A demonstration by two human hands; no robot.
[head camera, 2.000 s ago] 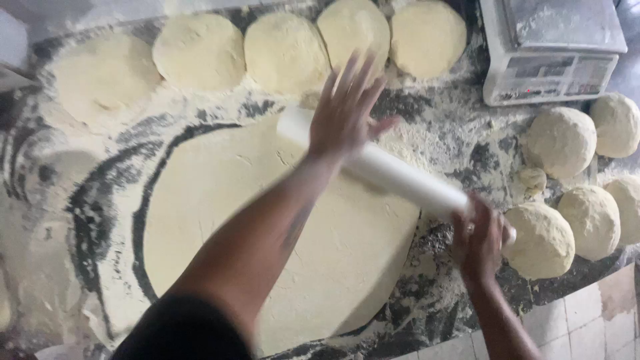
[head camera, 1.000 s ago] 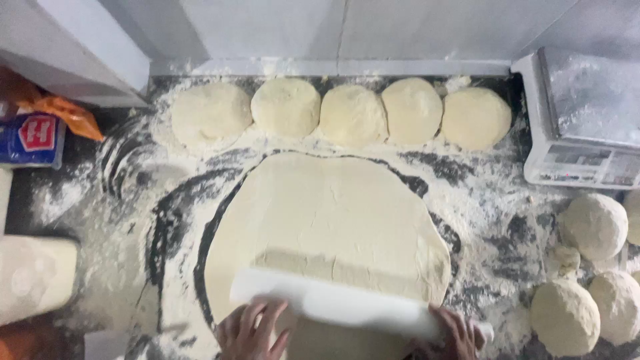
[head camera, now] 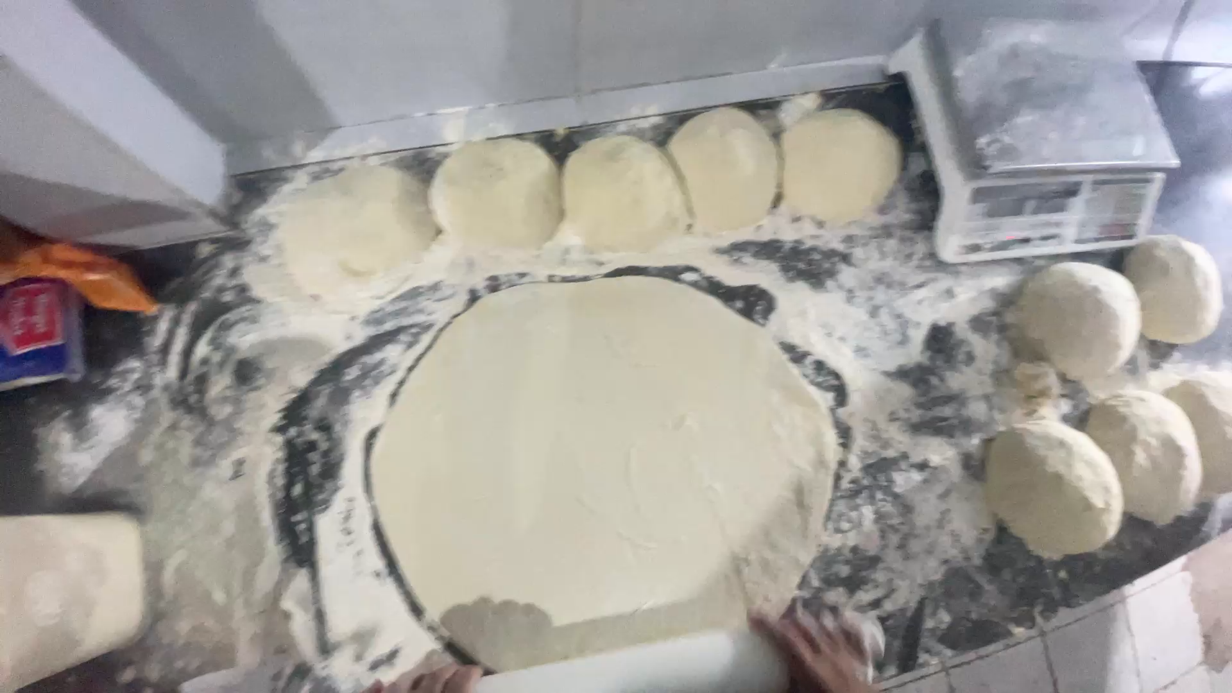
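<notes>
A large, thin sheet of rolled dough [head camera: 597,452] lies on the floured dark counter. Across its near edge, at the bottom of the view, is a white rolling pin [head camera: 645,666]. My left hand [head camera: 428,681] is at the pin's left end, with only some fingers showing at the frame edge. At the right end, my right hand [head camera: 818,647] rests on the pin, slightly blurred, beside the dough's lower right edge. Whether the fingers wrap under the pin is hidden.
Several flattened dough rounds [head camera: 496,192] line the wall side. A white weighing scale [head camera: 1059,135] stands at the back right, with several floured dough balls [head camera: 1054,488] below it. At left are a blue and red package [head camera: 37,327] and a pale block-like object [head camera: 67,592].
Two seconds ago the pin lay slanted over the dough's upper right, my left hand flat on its middle. Now it lies along the near edge, with my hands at its ends.
</notes>
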